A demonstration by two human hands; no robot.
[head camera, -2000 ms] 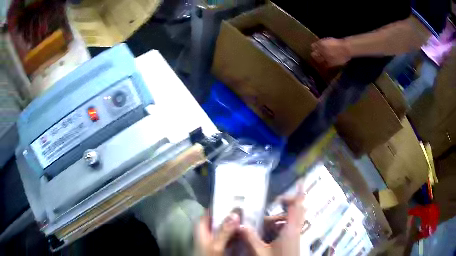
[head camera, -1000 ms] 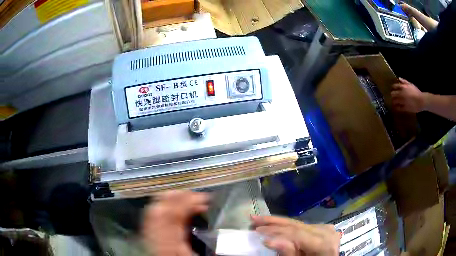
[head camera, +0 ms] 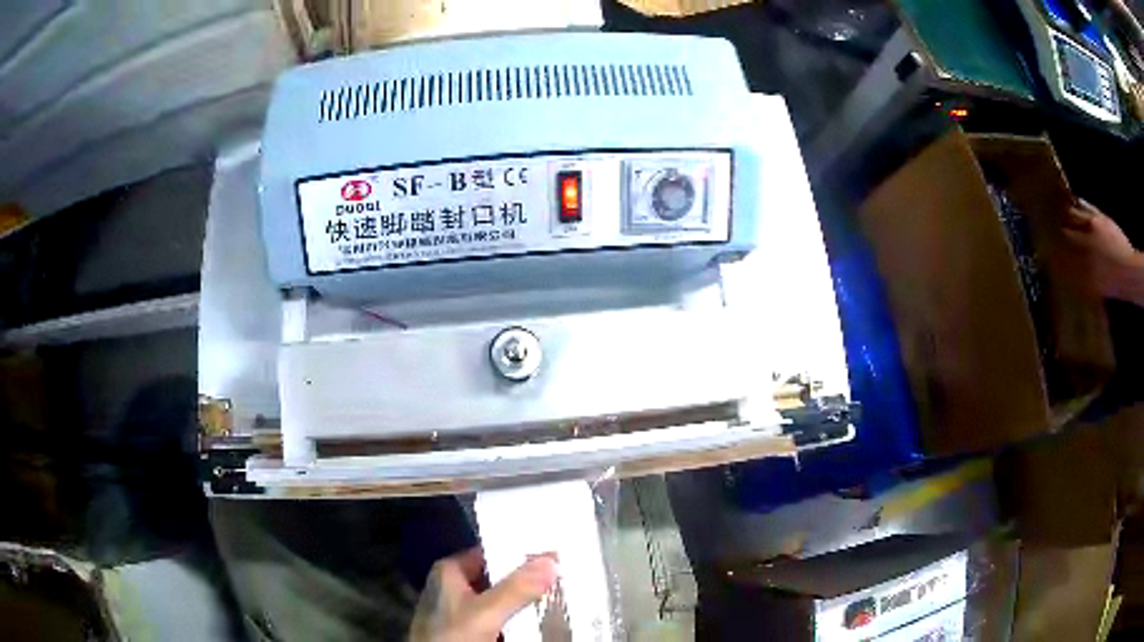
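Note:
A slim white product box (head camera: 533, 527) in a clear plastic bag stands end-on to the front edge of the pale blue-grey impulse sealer (head camera: 508, 226). My left hand (head camera: 483, 608) grips the box from its left side, thumb on top, cut off by the bottom edge. The upper end of the bag meets the front edge below the white sealing bar (head camera: 402, 383); whether film lies under the bar cannot be told. Loose film shows along the box's right side. The sealer's red switch is lit. My right hand is not in view.
A blue stool (head camera: 878, 364) stands right of the sealer, with an open brown carton (head camera: 947, 301) that another person's hand (head camera: 1106, 251) reaches into. Bagged white boxes (head camera: 897, 608) show in the supply carton at lower right. A scale (head camera: 1081, 75) is at upper right.
The view has turned from the supply carton to the sealer. The box, earlier between both hands, is now at the sealer's front edge in my left hand. My right hand has left view.

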